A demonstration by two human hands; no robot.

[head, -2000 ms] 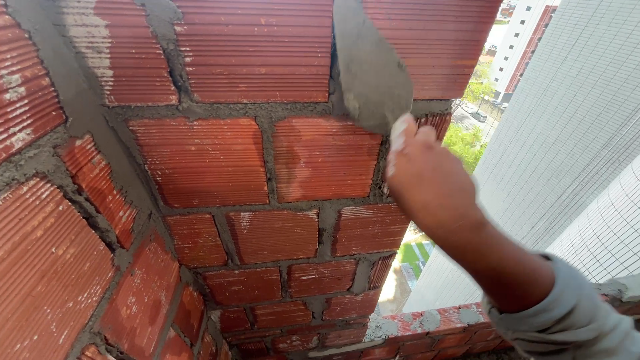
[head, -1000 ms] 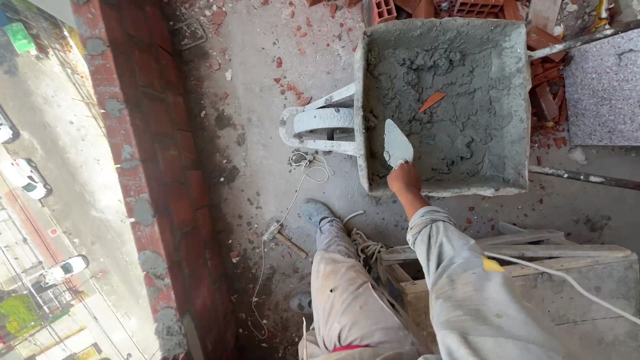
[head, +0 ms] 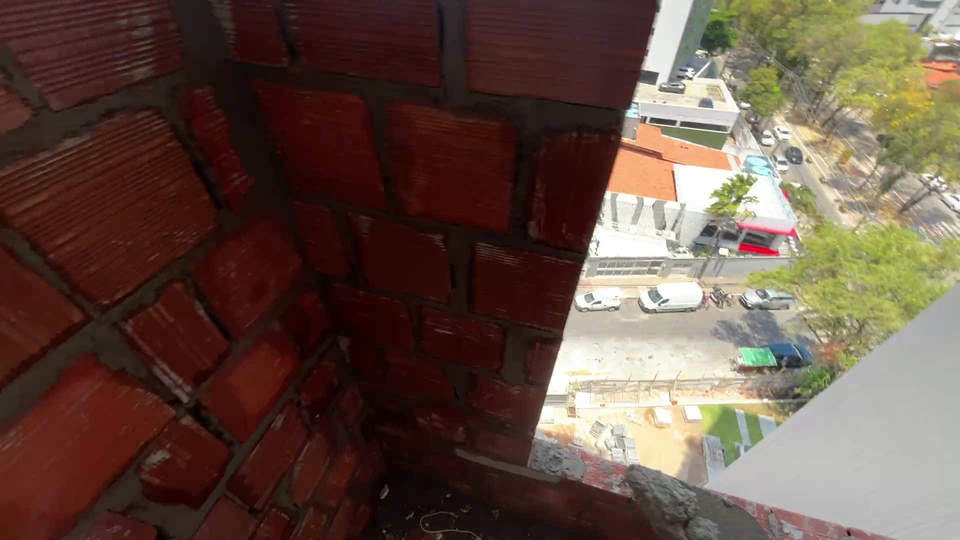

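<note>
Neither my left hand nor my right hand shows in the head view now, and the trowel is out of the picture too. A wall of ribbed red hollow clay bricks (head: 454, 165) with grey mortar joints (head: 454, 52) fills the middle. It meets another brick wall (head: 112, 210) on the left in a shaded corner. Lumps of grey mortar (head: 660, 491) lie on top of the low brick wall (head: 806, 525) at the lower right.
Beyond the wall's right end is a long drop to a street (head: 645, 330) with parked vehicles and trees. A pale grey building face (head: 862, 420) rises at the right. A thin cord (head: 446, 516) and small debris lie on the dark floor below.
The view has swung from the wheelbarrow of mortar back to the brick walls. My right hand and the pointed trowel, over the mortar one second ago, are out of view.
</note>
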